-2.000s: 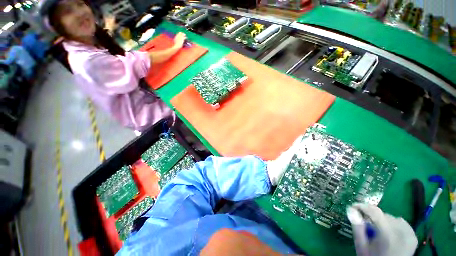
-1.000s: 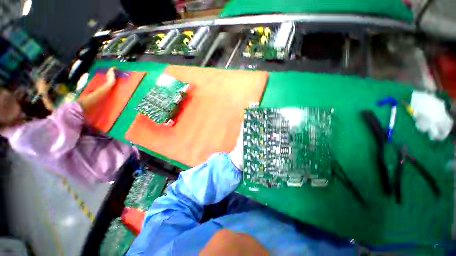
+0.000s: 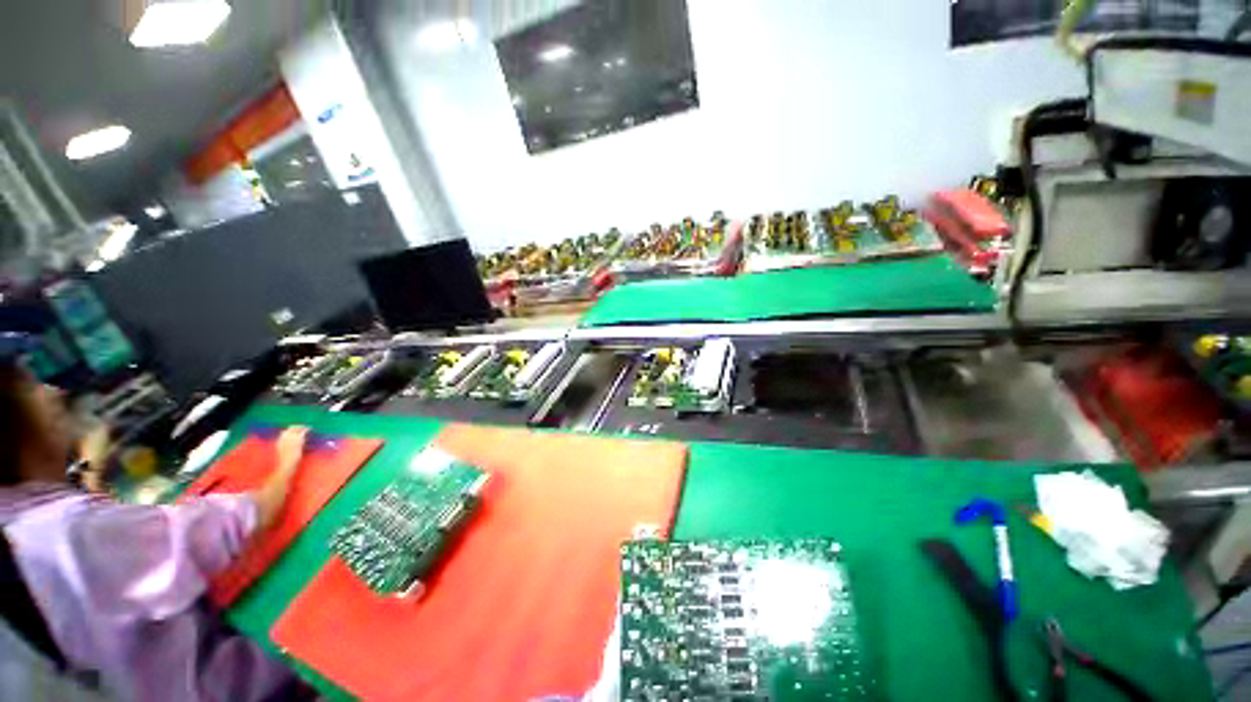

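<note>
A large green circuit board [image 3: 741, 617] is at the bottom centre, solder side towards me, with a bright glare on its right part. Its lower edge is cut off by the picture. Only a sliver of my left hand [image 3: 606, 675], in a white glove, shows at the board's left edge, holding it there; its fingers are hidden. My right hand is not in view. A second green board [image 3: 409, 521] lies on the orange sheet [image 3: 549, 549] to the left.
A blue-and-white marker [image 3: 1006, 565], a long black tool [image 3: 971, 592], red-and-black cutters [image 3: 1059, 658] and a crumpled white wipe [image 3: 1102, 528] lie on the green mat at right. Boards [image 3: 686, 377] sit on the conveyor behind. A coworker in pink [image 3: 130, 576] is at left.
The view has turned right and lifted, so the board sits lower in the picture. My right hand, seen with a marker over the board two seconds ago, is gone from view.
</note>
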